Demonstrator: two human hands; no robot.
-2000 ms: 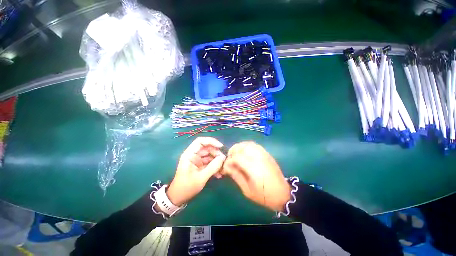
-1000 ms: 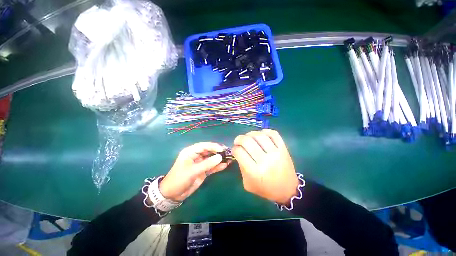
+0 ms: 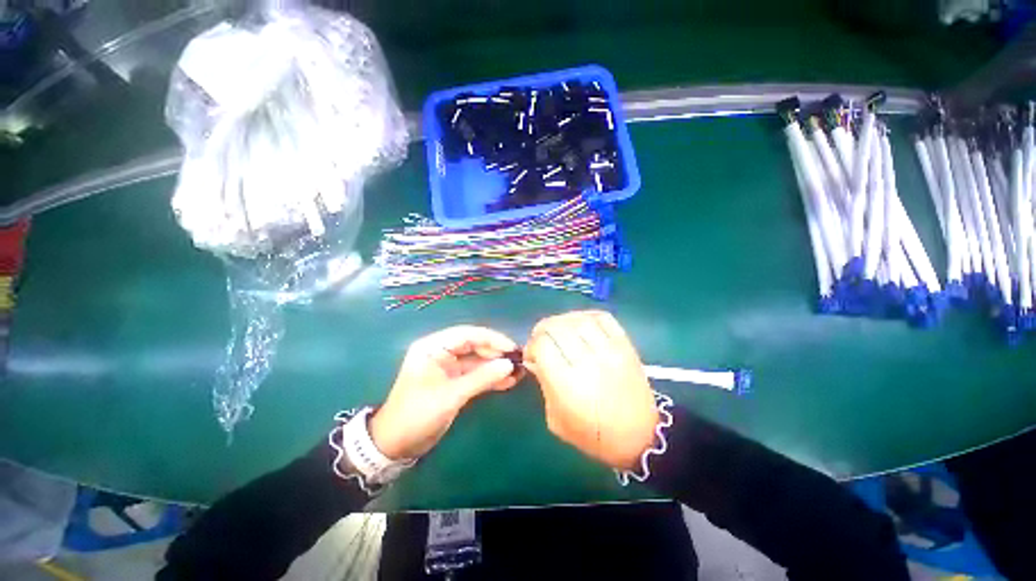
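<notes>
My left hand (image 3: 437, 386) pinches a small dark connector part (image 3: 515, 358) between thumb and fingers. My right hand (image 3: 593, 380) is closed at the same spot, its fingertips on the wire ends beside the part. A white sleeve (image 3: 691, 376) with a blue connector (image 3: 743, 381) on its end sticks out to the right from behind my right hand. The join between wires and dark part is mostly hidden by my fingers. Loose multicoloured wire leads (image 3: 489, 255) with blue connectors lie in a pile beyond my hands.
A blue bin (image 3: 469, 191) of black parts stands behind the wire pile. A clear bag of white sleeves (image 3: 273, 170) is at left, its end trailing forward. Finished sleeved harnesses (image 3: 869, 210) lie in rows at right. A metal rail (image 3: 727, 104) runs behind; red and yellow pieces are far left.
The sleeve with its blue connector now shows right of my right hand; it was hidden before. My hands stay together with small finger shifts, and the dark part has become less visible.
</notes>
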